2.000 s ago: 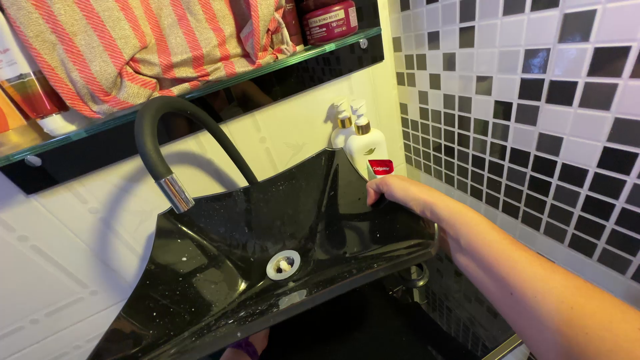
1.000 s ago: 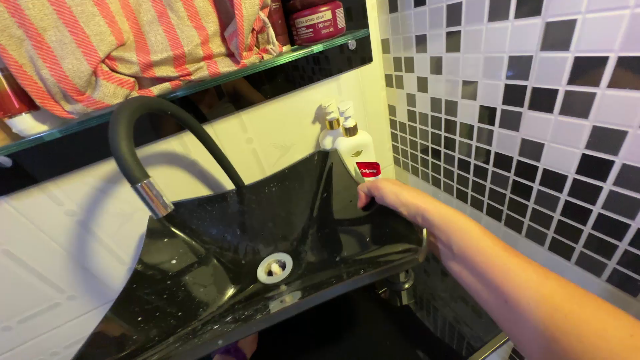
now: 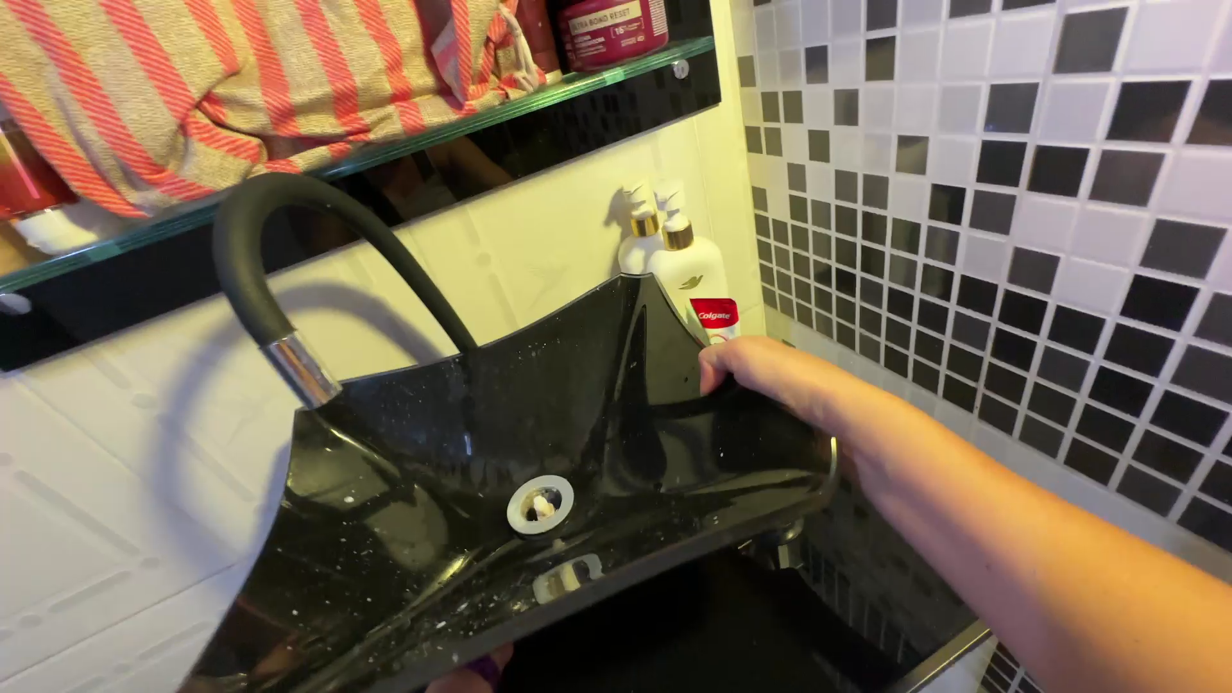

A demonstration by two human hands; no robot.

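Observation:
A glossy black washbasin (image 3: 539, 414) is tilted, its front edge toward me, with a pale drain ring (image 3: 540, 504) in its middle. My right hand (image 3: 760, 371) grips the basin's right rim, thumb over the inner side. At the bottom, my left hand (image 3: 467, 677) shows only in part under the basin's front edge, beside something purple; its fingers are mostly hidden. A black curved faucet spout with a chrome tip (image 3: 303, 371) arches over the basin's back left. White pump bottles (image 3: 693, 265) and a Colgate toothpaste tube (image 3: 716, 318) stand behind the right rim.
Above the basin runs a glass shelf (image 3: 385, 154) with a red-striped cloth (image 3: 279, 77), a dark pink jar (image 3: 613, 31) and a bottle at the left. Black and white mosaic tiles (image 3: 1011, 192) cover the right wall. A metal fitting (image 3: 778, 549) shows under the basin's right side.

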